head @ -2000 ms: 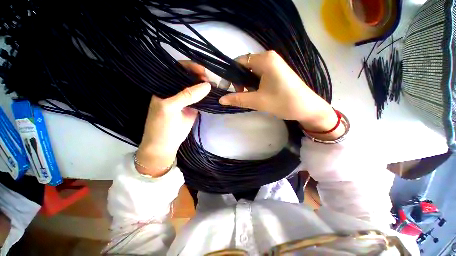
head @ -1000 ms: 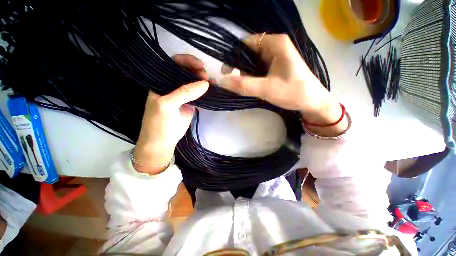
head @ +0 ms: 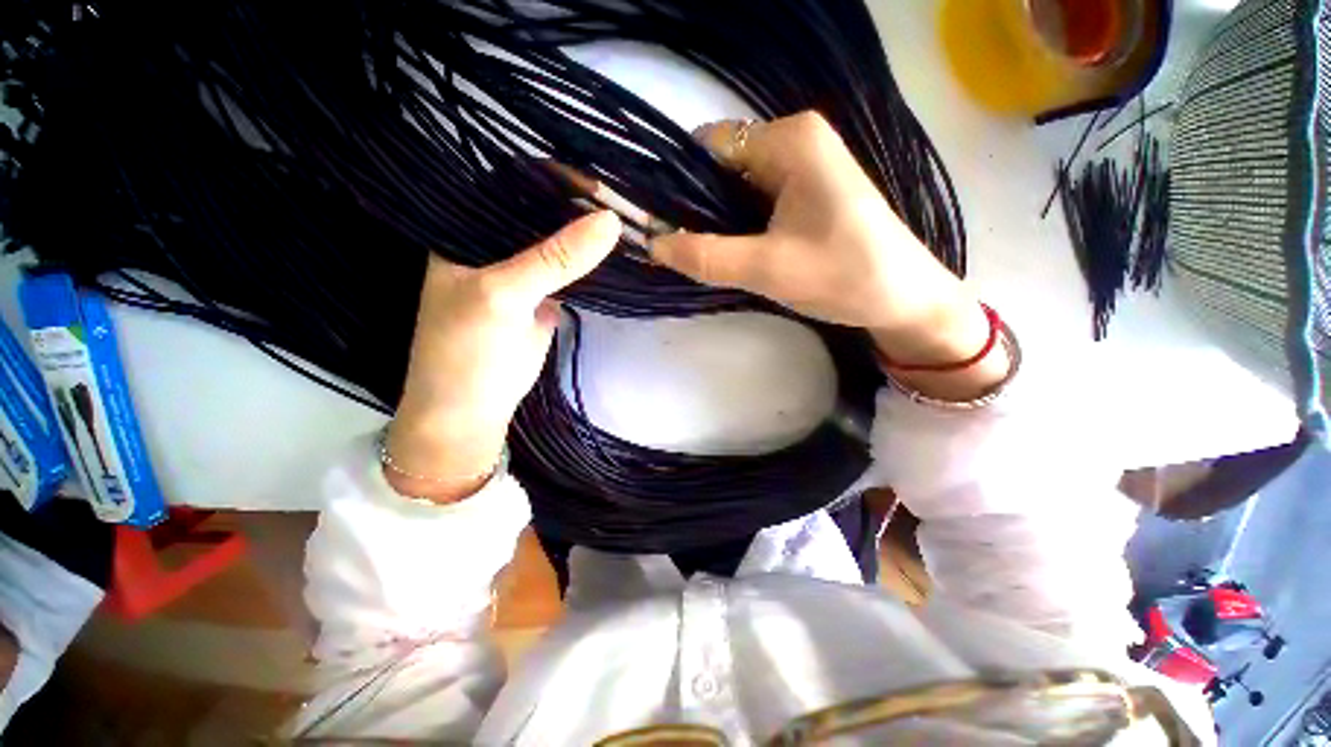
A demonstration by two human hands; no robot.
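A thick looped hank of black cables point(head: 336, 175) spreads over the white table, its small ends massed at the far left. My left hand point(head: 489, 329) holds a bunch of the cables near the middle, thumb on top and fingers mostly hidden under them. My right hand point(head: 818, 226) is just to the right, thumb pointing left with its tip close to my left thumb; its fingers are curled around cables and partly hidden. The lower loop of the hank curves near the table's front edge.
Blue-and-white boxes point(head: 91, 401) lie at the left. Thin black ties point(head: 1115, 219) lie at the right, beside a mesh basket point(head: 1244, 204). A yellow tape roll point(head: 996, 56) in a dark holder is at the back right. A red object point(head: 172, 562) is below the table at left.
My right hand first moved up and apart with some cables, and now its thumb is back near my left thumb. The cables above my hands have spread out more. My left hand has barely moved.
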